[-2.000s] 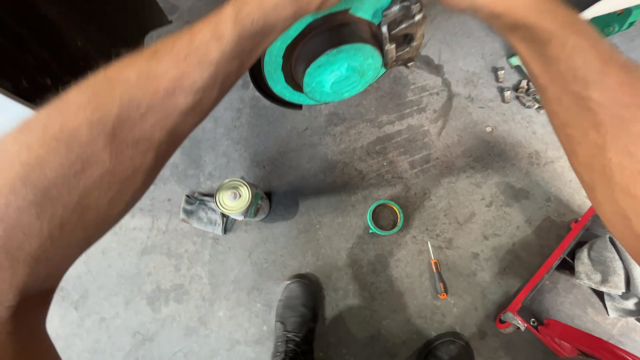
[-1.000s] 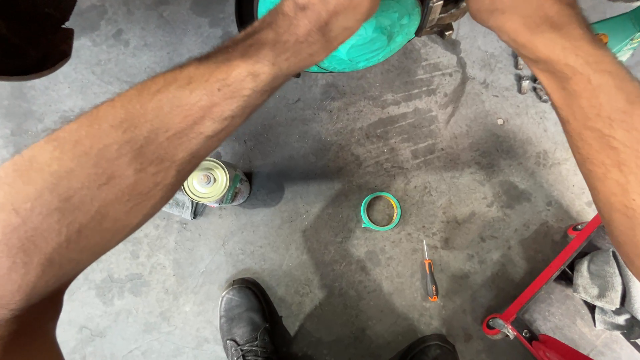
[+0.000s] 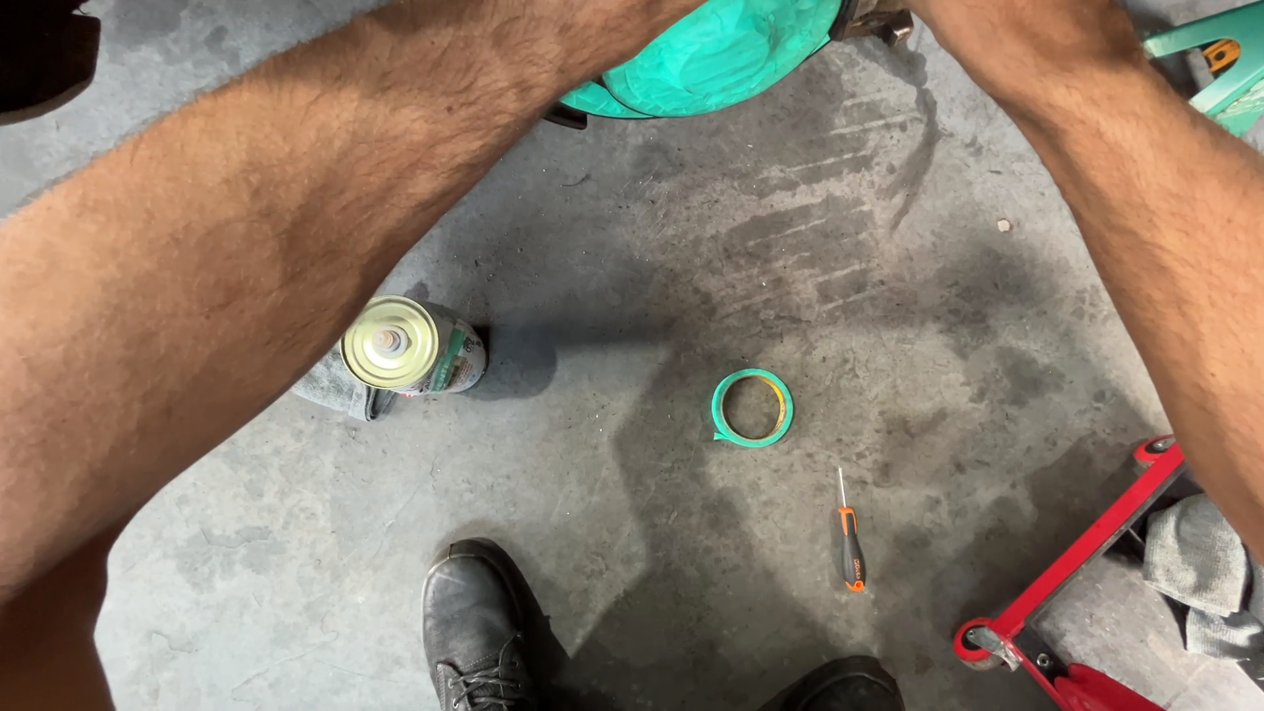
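Both my forearms reach up past the top edge of the head view, so neither hand shows. Between the wrists, at the top, is a round part covered in green masking tape (image 3: 726,59), with a dark metal piece (image 3: 879,22) at its right side. My left forearm crosses in front of the covered part's left side; my right wrist is beside the metal piece. On the concrete floor below lie a roll of green masking tape (image 3: 718,425) and a screwdriver (image 3: 851,553) with a black and orange handle. What my hands touch is hidden.
A spray can (image 3: 459,355) stands by a grey cloth (image 3: 346,390) at the left. A red wheeled frame (image 3: 1076,553) with grey cloths (image 3: 1200,558) is at the lower right. A green stand-like part (image 3: 1210,64) is at the upper right, a dark rounded object (image 3: 44,54) at the upper left.
The view has shifted. My left hand, seen against the green-covered part a second ago, has passed out of view at the top. The tape roll and screwdriver stay on the floor.
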